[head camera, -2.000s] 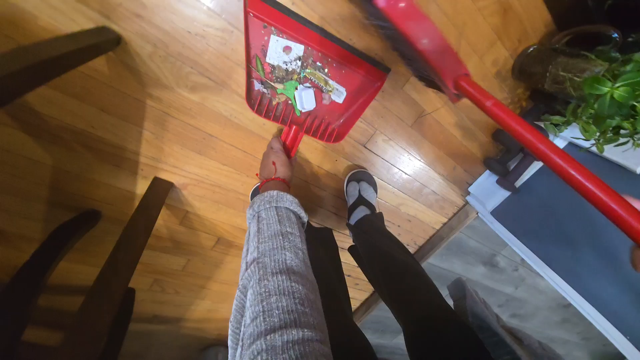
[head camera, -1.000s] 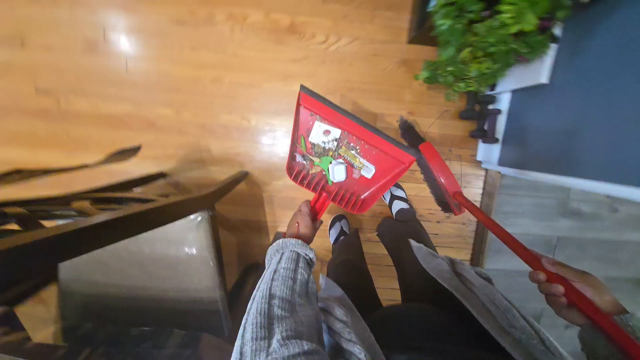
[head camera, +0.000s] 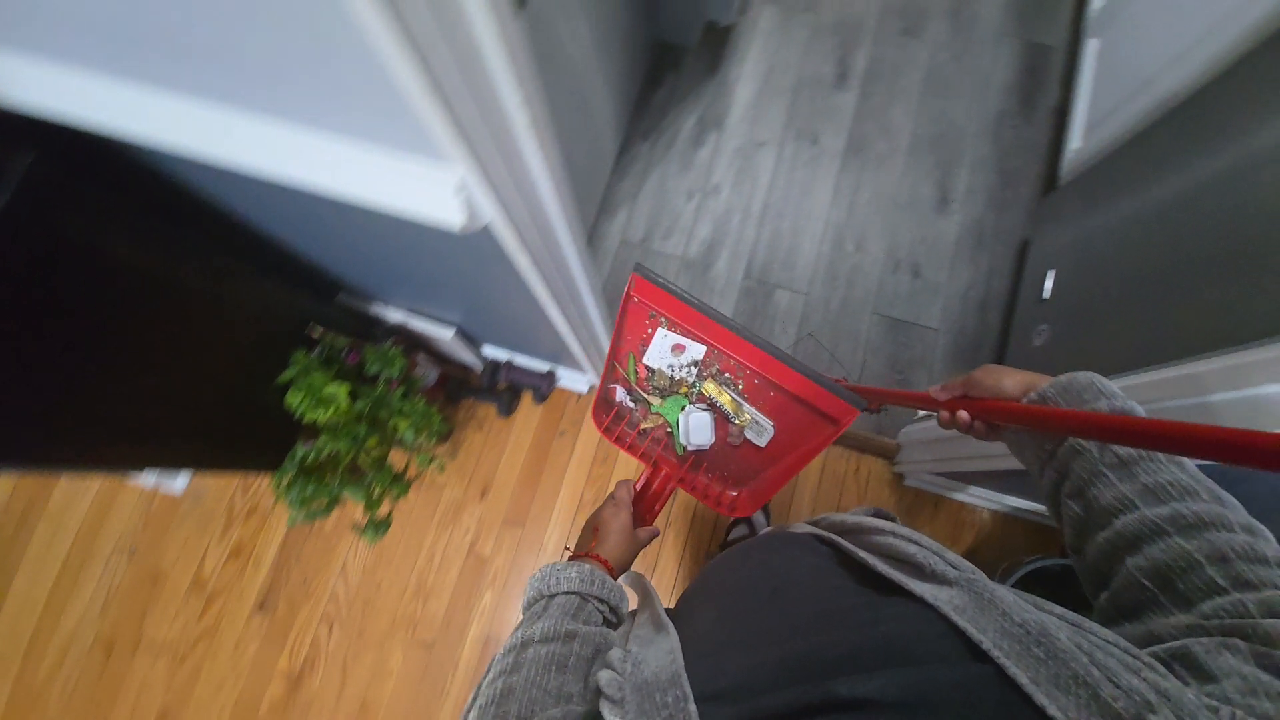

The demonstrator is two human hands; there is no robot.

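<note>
My left hand (head camera: pixel 612 530), with a red string bracelet at the wrist, grips the short handle of a red plastic dustpan (head camera: pixel 790 385). In the pan lie a white card with a red mark (head camera: pixel 674 352), a small white square container (head camera: pixel 696 428), a green scrap (head camera: pixel 669 410), a yellow wrapper (head camera: pixel 725 401) and crumbs of dirt. My right hand (head camera: pixel 985 400) is closed around the red broom handle (head camera: pixel 1130 425), to the right of the pan. The broom's head is hidden, its near end apparently behind the pan's right corner.
A leafy green plant (head camera: pixel 350 425) stands at left by a dark panel. Dark dumbbells (head camera: pixel 515 385) lie by the white door trim (head camera: pixel 545 250). Ahead, a doorway opens onto gray plank flooring (head camera: pixel 800 180), with a dark gray door (head camera: pixel 1150 230) at right. Wooden flooring (head camera: pixel 200 590) lies at lower left.
The view has turned strongly, from the wooden floor and chairs to the gray-floored doorway. The broom's head, seen beside the pan before, is now out of sight. Both hands keep their holds.
</note>
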